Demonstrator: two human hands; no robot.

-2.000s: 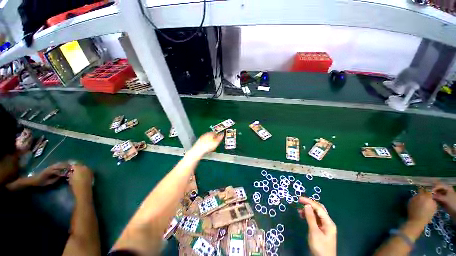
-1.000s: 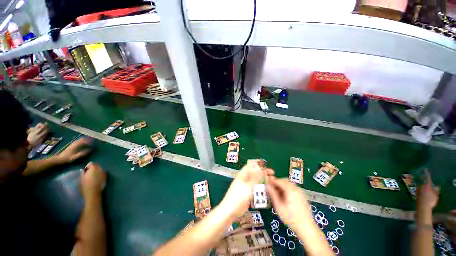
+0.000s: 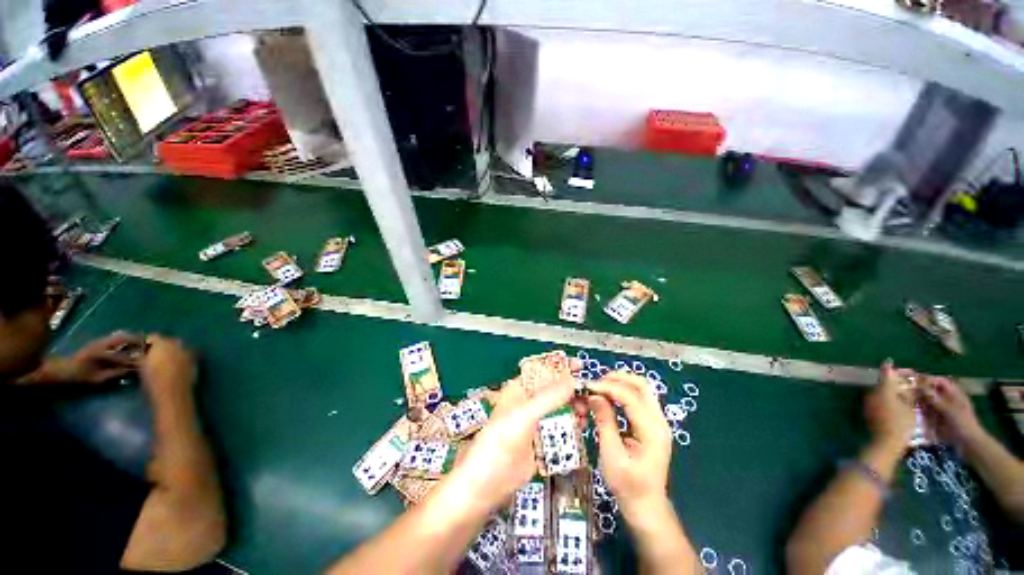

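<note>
My left hand (image 3: 505,432) is shut on a tan circuit board (image 3: 558,440) with a white patch of dark dots, held above the pile. My right hand (image 3: 636,436) pinches at the board's upper right edge, by a small dark part; whether it grips a ring there I cannot tell. A pile of circuit boards (image 3: 426,457) lies below and left of my hands, partly hidden by my left forearm. Small pale rings (image 3: 677,411) lie scattered behind and right of my right hand.
The green conveyor belt (image 3: 505,303) carries spaced boards beyond a pale rail (image 3: 719,357). A grey post (image 3: 376,169) stands at the rail. A person (image 3: 168,449) works at left, another person's hands (image 3: 893,410) at right. Red crates (image 3: 225,137) stand across the belt.
My left hand has come back from the belt to above the pile and met my right hand at a board. The boards on the belt have shifted; the view has also moved.
</note>
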